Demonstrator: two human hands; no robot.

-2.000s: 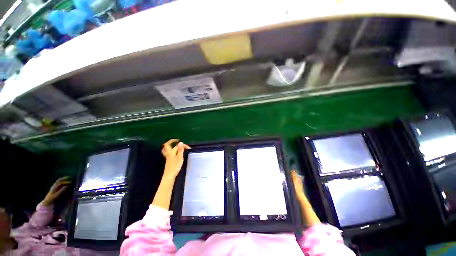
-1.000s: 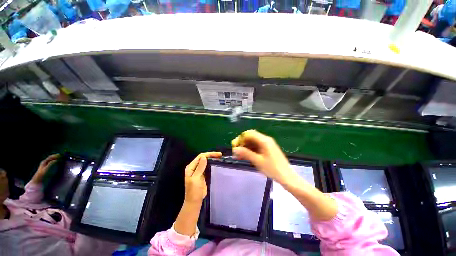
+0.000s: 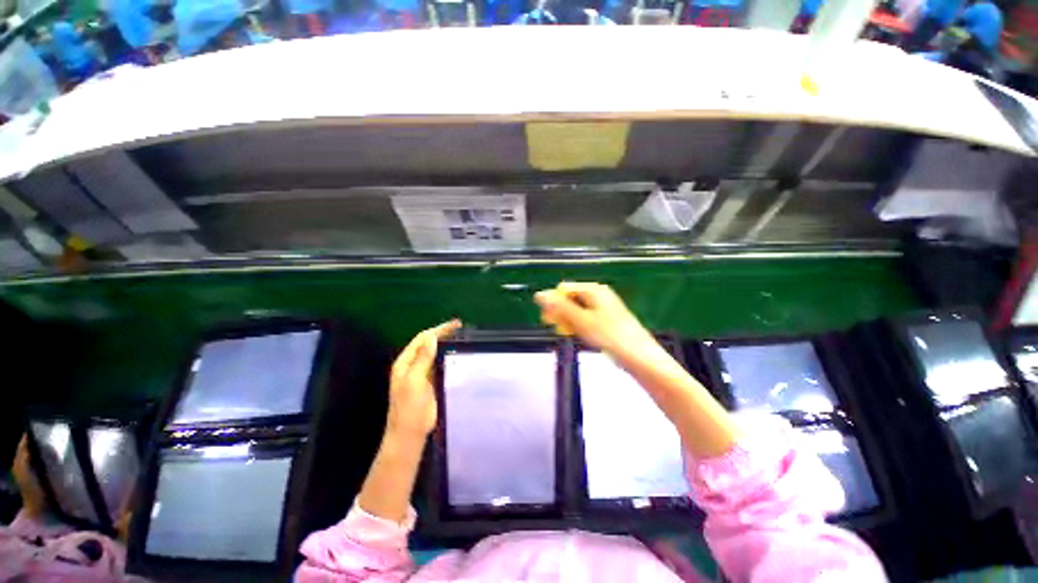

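Observation:
A black tray lies before me with two tablets side by side. The left tablet has a pale lilac screen, and the right tablet has a white one, partly covered by my right forearm. My left hand is at the left tablet's upper left corner, fingers extended along the edge. My right hand is above the tray's far edge, with fingers bent together and yellow finger cots showing. A thin pale streak shows left of its fingertips; whether the hand pinches anything is unclear.
Black two-tablet trays stand on the left and right. At far left, a person in pink sleeves handles tilted tablets. The green bench surface runs beneath a long white shelf with papers under it.
My right hand went from the tray's right side to its far edge, then slightly away from the left tablet. The left tablet's screen turned from white to lilac. The view shifted.

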